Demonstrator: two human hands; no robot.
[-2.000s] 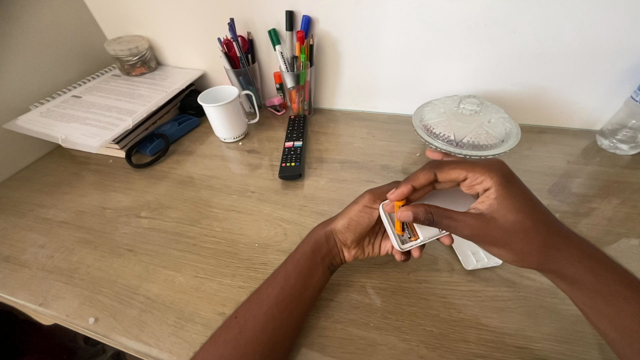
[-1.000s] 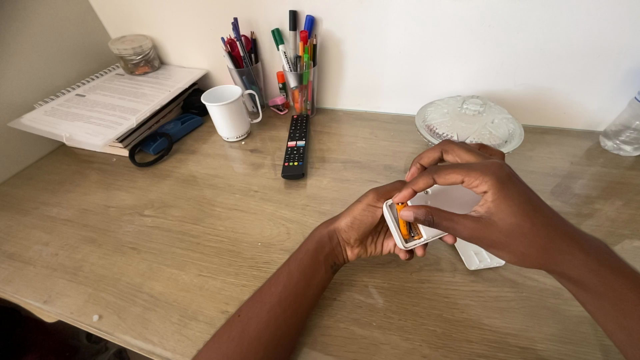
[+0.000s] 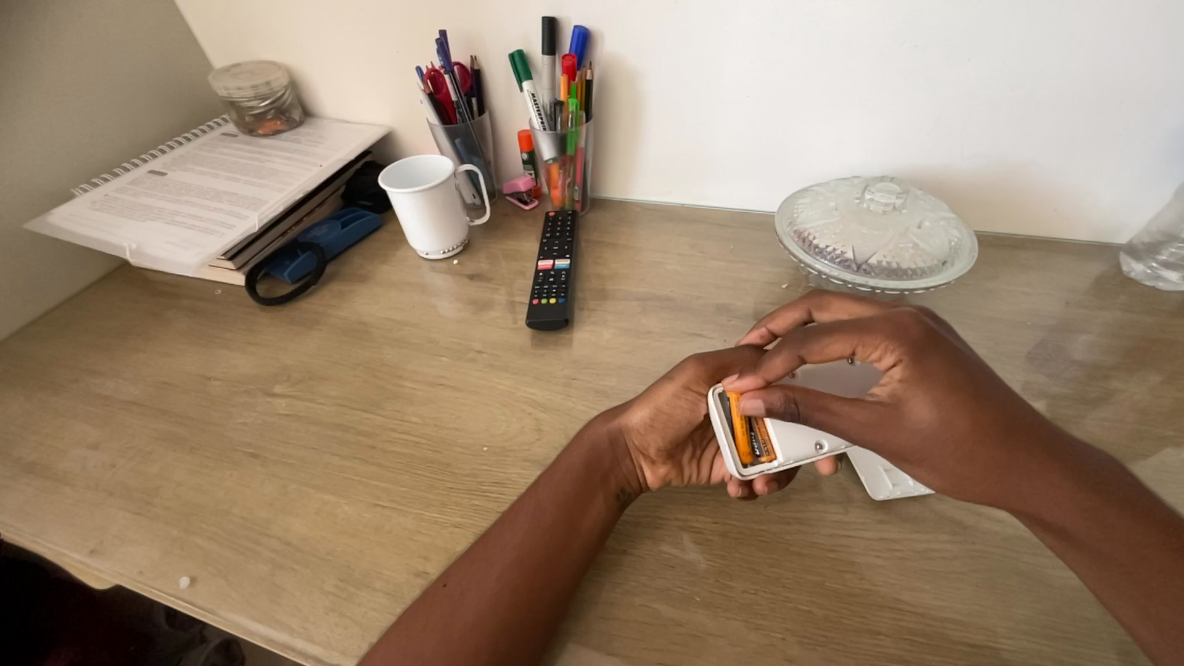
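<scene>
My left hand (image 3: 680,425) holds a white plastic device (image 3: 797,442) from beneath, its battery compartment facing up. Two orange-and-black batteries (image 3: 743,430) lie side by side in that compartment. The thumb and a fingertip of my right hand (image 3: 860,379) touch the upper end of the battery nearer the device's left edge; whether they pinch it or press on it I cannot tell. Part of the device is hidden under my right hand. On the table just beyond it lies a white plastic piece (image 3: 888,476), partly covered by the hand and the device.
A black remote control (image 3: 552,277) lies ahead, near a white mug (image 3: 427,208) and two clear cups of pens and markers (image 3: 562,153). A lidded glass dish (image 3: 874,236) stands beyond my hands. Papers (image 3: 222,190) with a jar (image 3: 259,102) are at left, a plastic bottle (image 3: 1156,245) at right.
The orange battery under my right fingertips was tilted up out of the compartment two seconds ago and now lies down in it. My left hand has kept its hold on the device.
</scene>
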